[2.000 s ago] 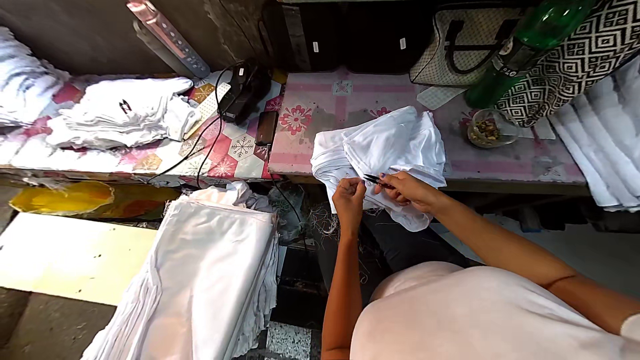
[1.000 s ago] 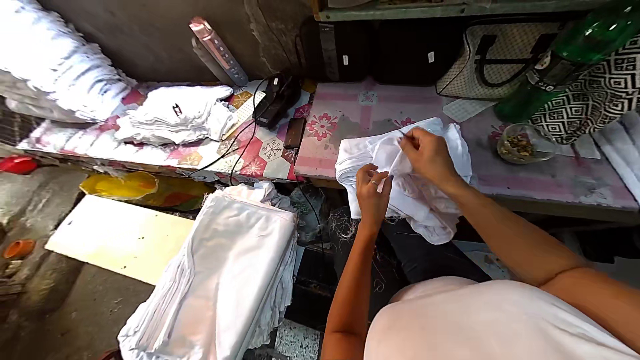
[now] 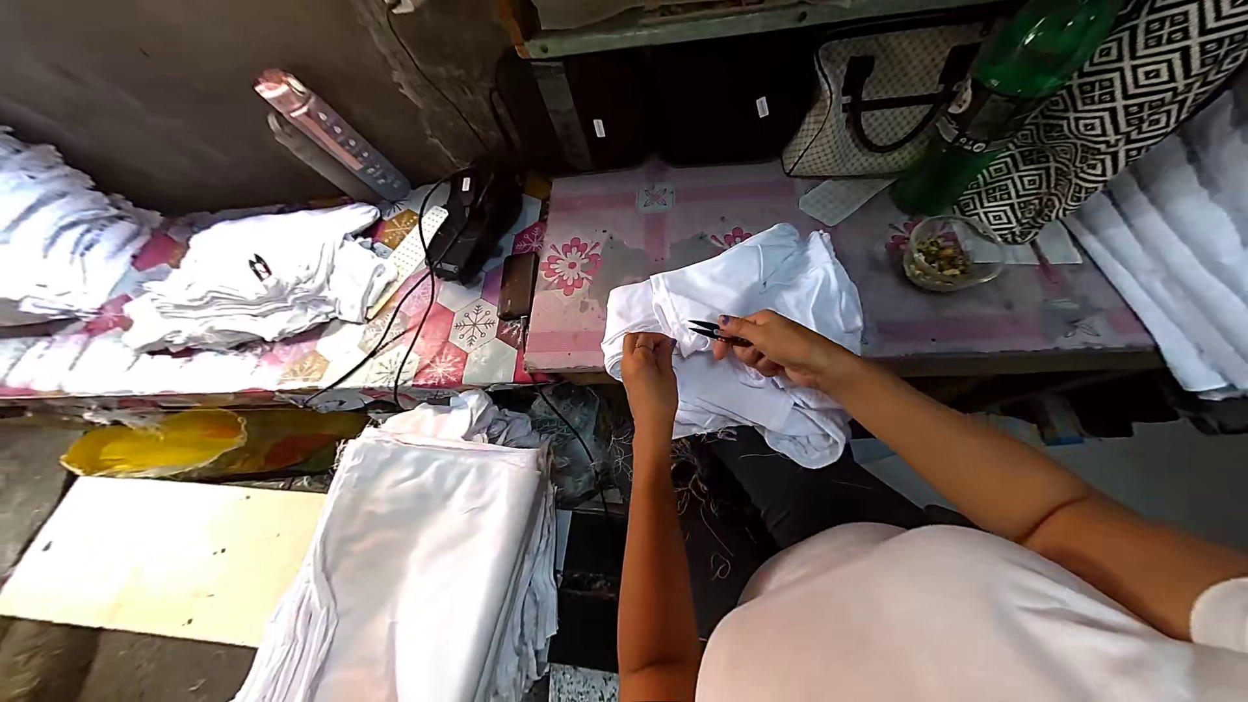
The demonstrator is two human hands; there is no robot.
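White fabric lies bunched over the front edge of the pink patterned table and hangs down over my lap. My left hand pinches a part of it near its left side. In my right hand is a pair of small black thread snips, the pointed blades toward the left, just right of my left fingertips. A second small pair of snips rests on a white fabric pile at the left. Whether a thread is between my left fingers cannot be seen.
A tall stack of folded white cloth stands beside my left forearm. A phone, a black device with cables and a pink bottle are behind it. At the right are a glass dish, a green bottle and a handbag.
The snips' blades show in my right hand again, as in the oldest frame; they were hardly visible one second ago. That hand has moved away from the cloth's upper part, down beside my left fingers.
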